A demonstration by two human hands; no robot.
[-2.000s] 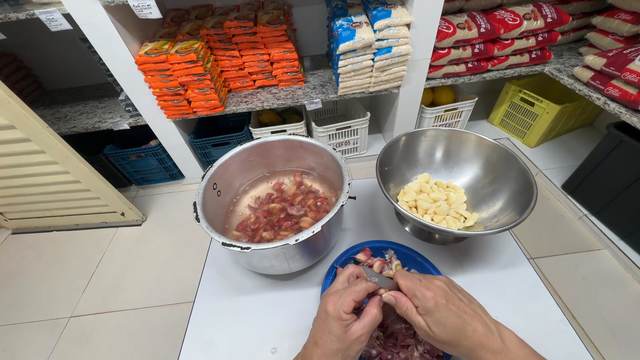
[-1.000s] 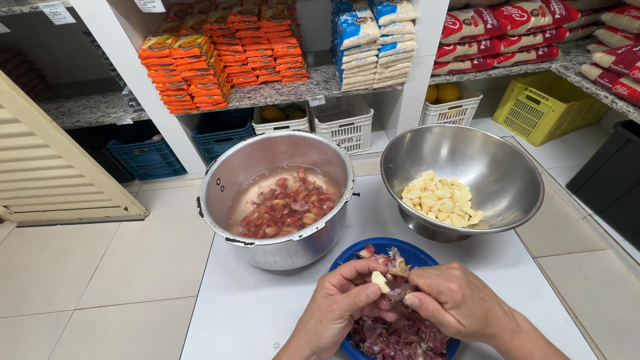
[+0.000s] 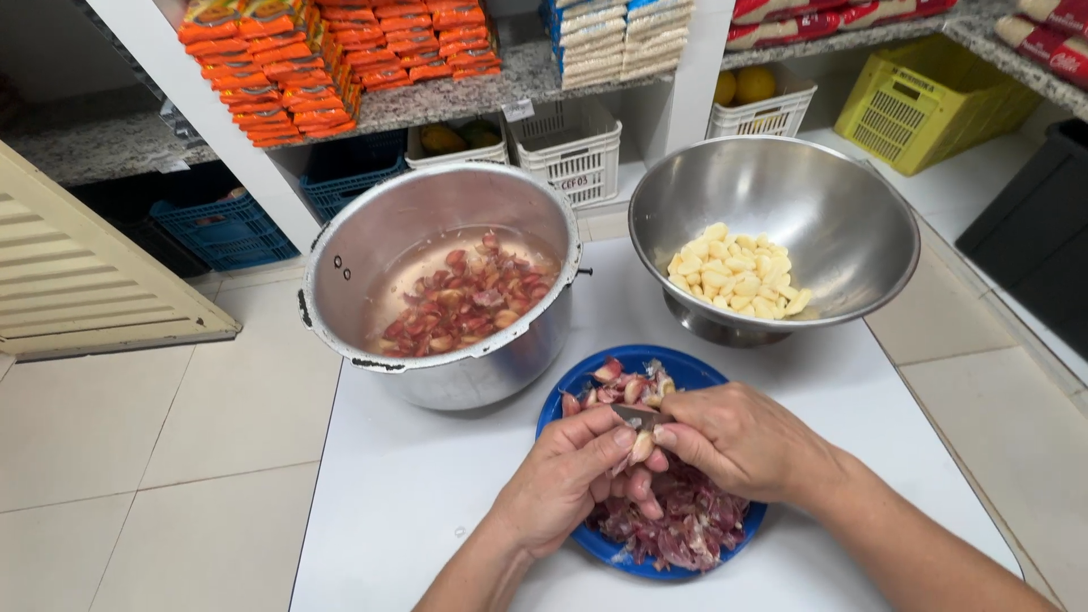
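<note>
My left hand (image 3: 586, 476) holds a garlic clove (image 3: 642, 445) with some skin on it, above a blue plate (image 3: 548, 425). My right hand (image 3: 739, 438) grips a small knife (image 3: 639, 416), its blade against the clove; the handle is hidden in the fingers. Unpeeled cloves (image 3: 633, 388) lie at the plate's far side and a heap of purple garlic skins (image 3: 680, 523) at the near side. Behind, to the left, a large aluminium pot (image 3: 476, 378) holds unpeeled cloves in water. A stainless steel bowl (image 3: 850, 255) at the right holds peeled cloves (image 3: 735, 272).
All this stands on a white table (image 3: 408, 493). Beyond it are granite shelves (image 3: 433, 100) with orange packets (image 3: 289, 76) and bagged goods, with white crates (image 3: 578, 161), blue crates and a yellow crate (image 3: 918, 110) below. A louvred door (image 3: 93, 263) is at the left, a black bin (image 3: 1037, 246) at the right.
A second ago my left fingers held a pale peeled piece; now a clove with skin on it is between my hands, with the knife blade at it. The view has shifted somewhat.
</note>
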